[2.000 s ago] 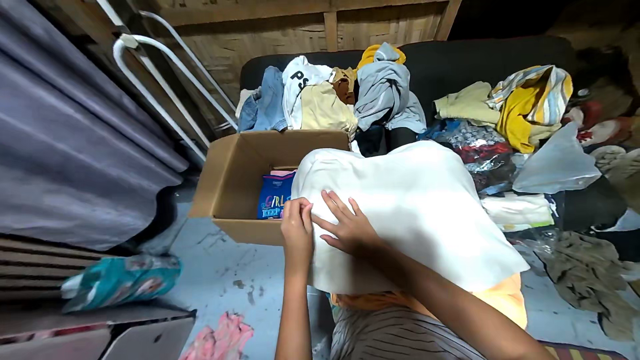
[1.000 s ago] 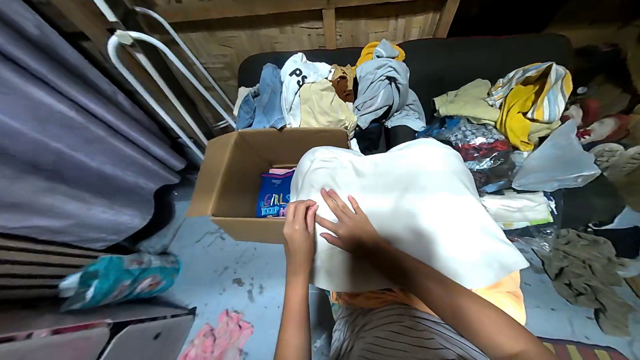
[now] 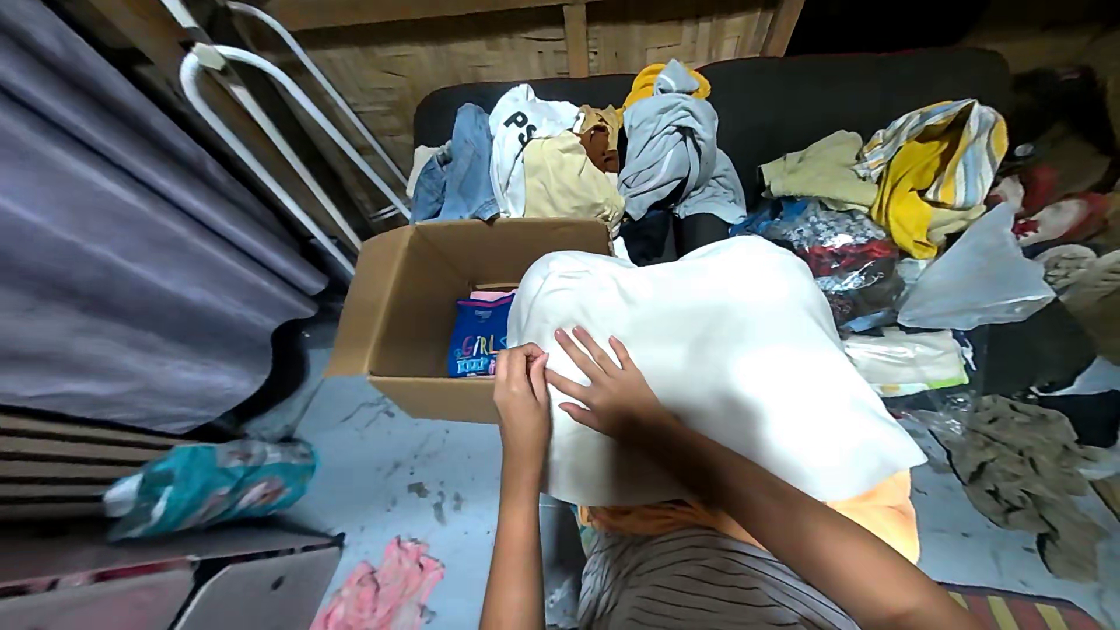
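A large white cloth [image 3: 744, 350] lies spread over my lap, its left part overlapping the side of an open cardboard box [image 3: 446, 398]. My left hand [image 3: 522, 385] pinches the cloth's left edge between thumb and fingers. Flat on the cloth beside it rests my right hand [image 3: 608, 385], fingers spread, the fingertips close to the left hand. Inside the box is a blue package [image 3: 479, 337] with colourful lettering, partly hidden by the cloth. Orange fabric [image 3: 879, 512] shows beneath the white cloth.
Behind the box, blue denim [image 3: 468, 166], a beige garment [image 3: 569, 179] and grey clothing [image 3: 674, 144] lie on a dark sofa [image 3: 831, 83]. Plastic bags [image 3: 976, 276] and more clothes are at right. Pink cloth [image 3: 385, 586] lies on the floor; a teal package [image 3: 227, 481] is at left.
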